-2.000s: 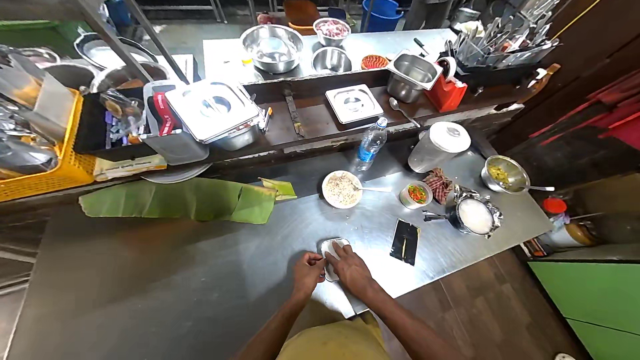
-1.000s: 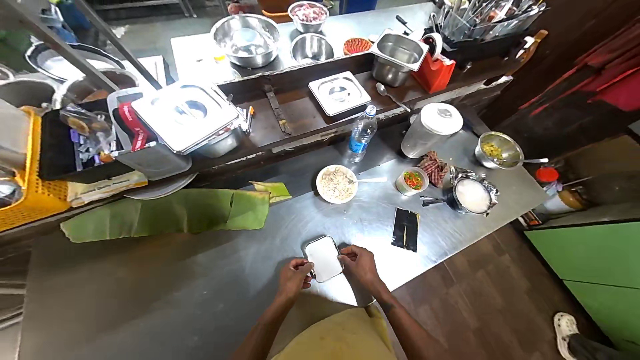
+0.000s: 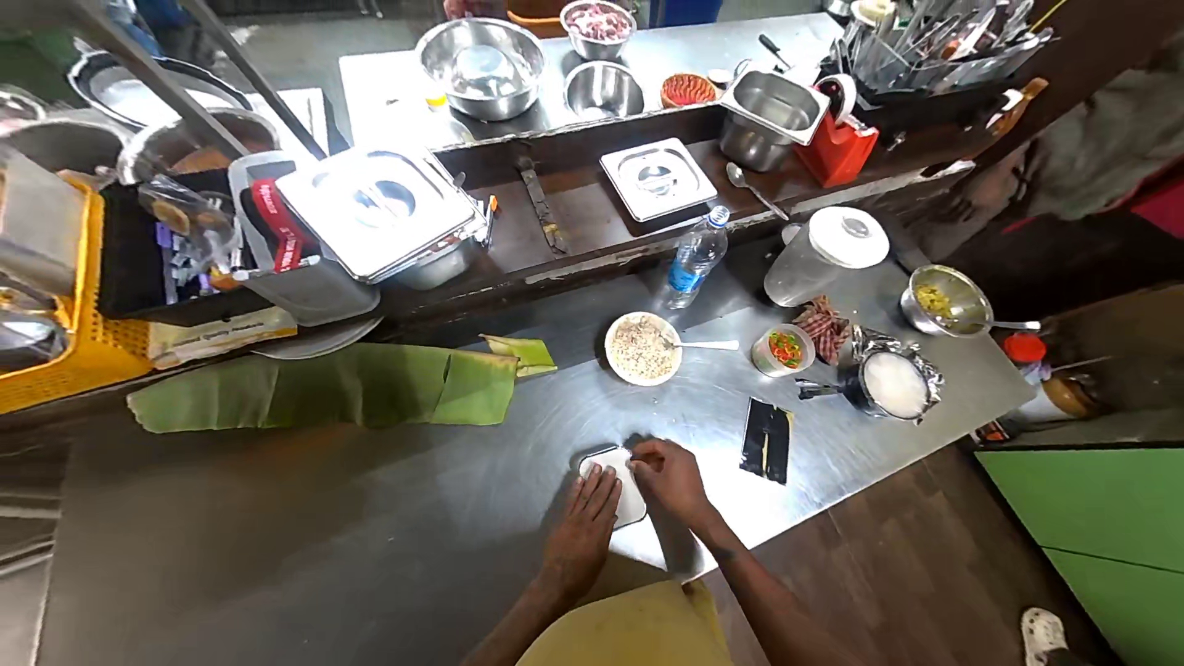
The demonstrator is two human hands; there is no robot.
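Observation:
A small white rectangular piece with a dark rim (image 3: 628, 499) lies on the steel counter near its front edge. My left hand (image 3: 585, 523) rests on its left part with the fingers extended. At its upper right edge is my right hand (image 3: 668, 476), its fingertips drawn together; whether they pinch the edge cannot be seen. Beyond the hands stands a bowl of pale chopped food (image 3: 643, 349) with a spoon (image 3: 708, 345) in it. A black packet (image 3: 766, 441) lies to the right. At the left is a long piece of banana leaf (image 3: 351, 388).
A plastic water bottle (image 3: 696, 259), a lidded plastic jug (image 3: 823, 254), a tub of cut chillies (image 3: 783, 351), a checked cloth (image 3: 821, 328) and a pan with white contents (image 3: 894, 384) stand toward the back right. A raised shelf (image 3: 573, 222) holds steel containers. Part of another person (image 3: 1096, 139) shows at right.
The white piece, held up between both hands one second ago, now lies on the counter. My left hand has opened out onto it.

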